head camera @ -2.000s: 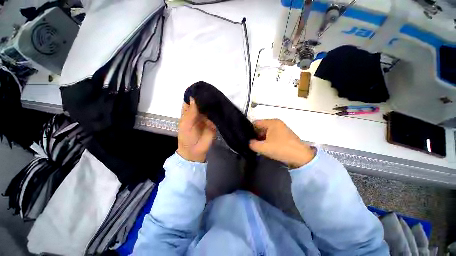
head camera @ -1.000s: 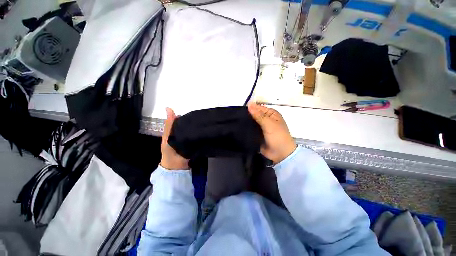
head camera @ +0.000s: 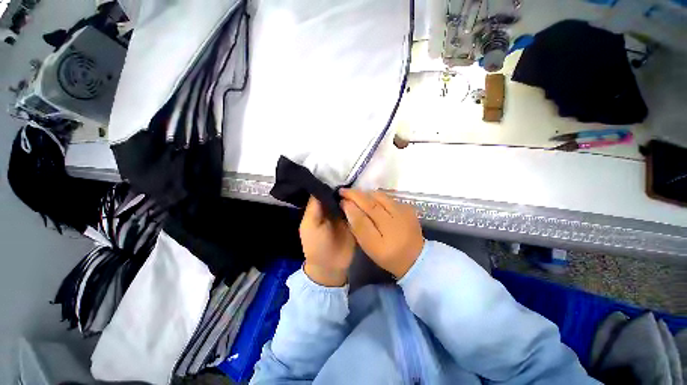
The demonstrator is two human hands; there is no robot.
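Observation:
A small black fabric piece [head camera: 296, 183] is pinched between my two hands at the table's front edge, bunched and partly hidden by fingers. My left hand [head camera: 327, 242] holds it from below. My right hand [head camera: 384, 229] grips it at the end of the dark seam of a large white panel [head camera: 324, 83]. The panel lies on the table left of the needle area. Whether the black piece is attached to the panel, I cannot tell. The sewing machine's needle area [head camera: 450, 79] is behind and right of my hands.
A brown block [head camera: 493, 98] stands right of the needle. Black cut pieces [head camera: 584, 71], pens [head camera: 595, 138] and a phone [head camera: 669, 173] lie farther right. Layered panels [head camera: 169, 169] hang over the edge at left. A grey box with a round grille [head camera: 79, 74] is far left.
The black piece was stretched between my hands; now it is bunched and my hands are close together at the panel's seam end. The view has shifted, and the white panel reaches nearer the front edge.

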